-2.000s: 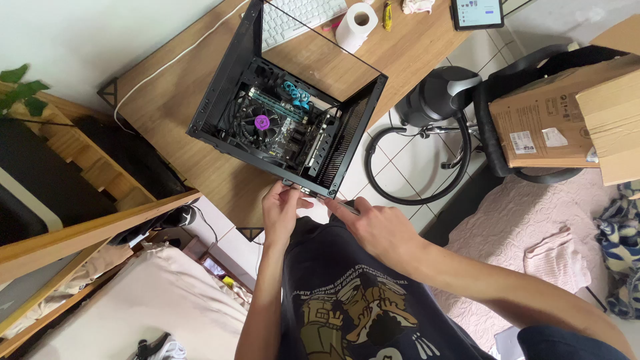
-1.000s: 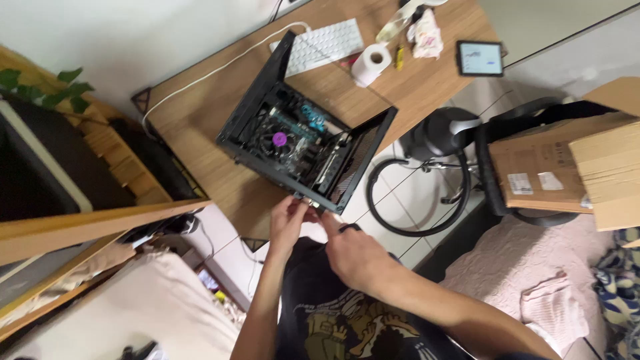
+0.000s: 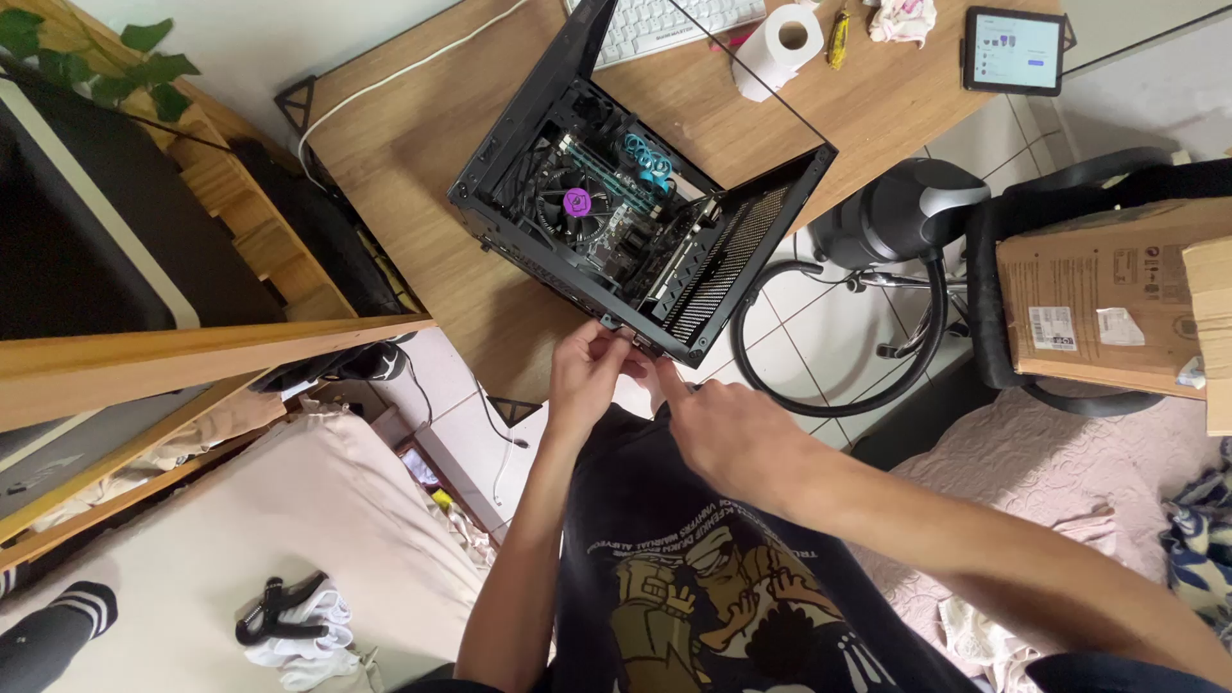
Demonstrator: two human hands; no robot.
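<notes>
A black desktop computer case [image 3: 539, 260] rests tilted on the wooden desk, its side open. Inside show a CPU cooler fan with a purple hub [image 3: 577, 202], a motherboard and blue coiled cables [image 3: 649, 162]. At the case's near lower edge, the fingers of my left hand [image 3: 589, 375] pinch something small at a metal part; what it is cannot be made out. My right hand [image 3: 731, 433] is beside it, fingers curled, index finger reaching to the same edge. Whether it holds a tool is hidden.
On the desk [image 3: 414, 221] lie a white keyboard [image 3: 674, 29], a toilet paper roll [image 3: 778, 50], a yellow-handled tool [image 3: 839, 40] and a tablet [image 3: 1013, 50]. Right of it stand a vacuum cleaner [image 3: 885, 212] with its hose and a cardboard box [image 3: 1088, 289]. Wooden shelving [image 3: 212, 332] borders the left.
Both hands stay at the case's near edge. The right hand's fingers have shifted slightly around that edge. The case remains open and tilted.
</notes>
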